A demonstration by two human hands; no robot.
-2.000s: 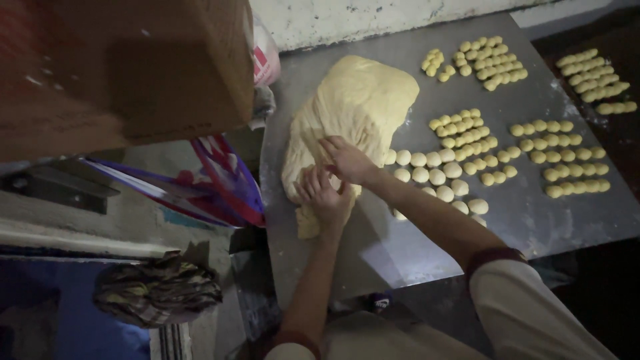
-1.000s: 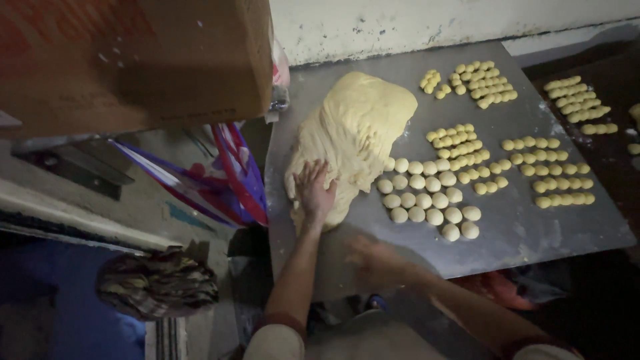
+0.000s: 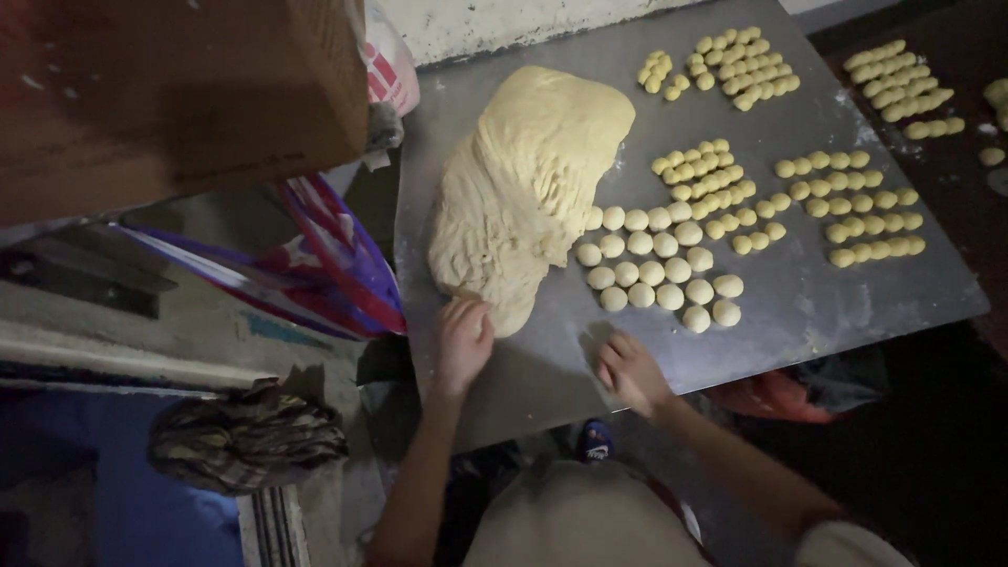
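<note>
A large mass of pale yellow dough (image 3: 535,189) lies on the grey metal tabletop (image 3: 543,386). At its lower left end is my left hand (image 3: 465,339), with curled fingertips touching the dough's edge; whether they pinch it cannot be seen. My right hand (image 3: 630,370) is over the table's near edge, to the right of the dough, fingers curled and apart from it. Rows of round dough balls (image 3: 669,296) sit beyond my right hand. Behind and right of them are joined strips of smaller yellow dough balls (image 3: 874,225).
A cardboard box (image 3: 181,102) stands at the upper left, beside a white and red plastic bag (image 3: 390,63). A striped bag (image 3: 339,260) hangs left of the table. A wall (image 3: 504,24) borders the far side. More dough strips (image 3: 898,79) lie on a dark surface at right.
My left hand has moved from on top of the dough to its near edge. My right hand was on the dough two seconds ago and is now off it, near the table edge.
</note>
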